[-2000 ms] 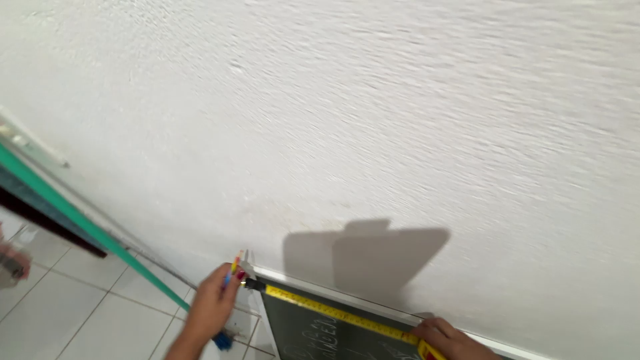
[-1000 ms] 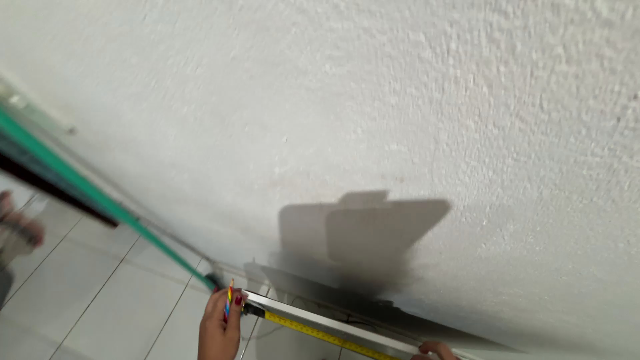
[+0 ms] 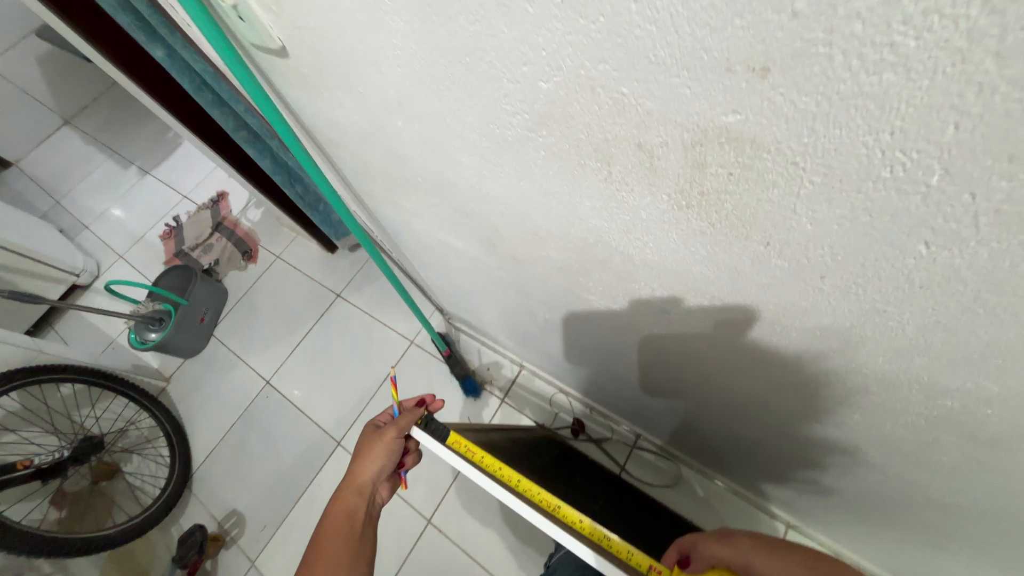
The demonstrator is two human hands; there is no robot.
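A yellow tape measure (image 3: 544,502) is stretched along the white edge (image 3: 512,498) of a board whose face is mostly hidden. My left hand (image 3: 388,448) pinches the tape's dark end against the board's corner, and a striped multicolored pencil (image 3: 394,392) is tucked between its fingers. At the lower right edge my right hand (image 3: 732,552) grips the tape near its yellow case, which is mostly cut off by the frame.
A green-handled broom (image 3: 344,212) leans along the white textured wall (image 3: 720,200). Cables (image 3: 578,428) lie at the wall's base. On the left are a gray mop bucket (image 3: 196,312), a crumpled cloth (image 3: 212,236) and a bicycle wheel (image 3: 180,472).
The board's dark written face, visible earlier, no longer shows; its white edge now stands away from the wall with both hands on it. The view has swung toward the floor at left.
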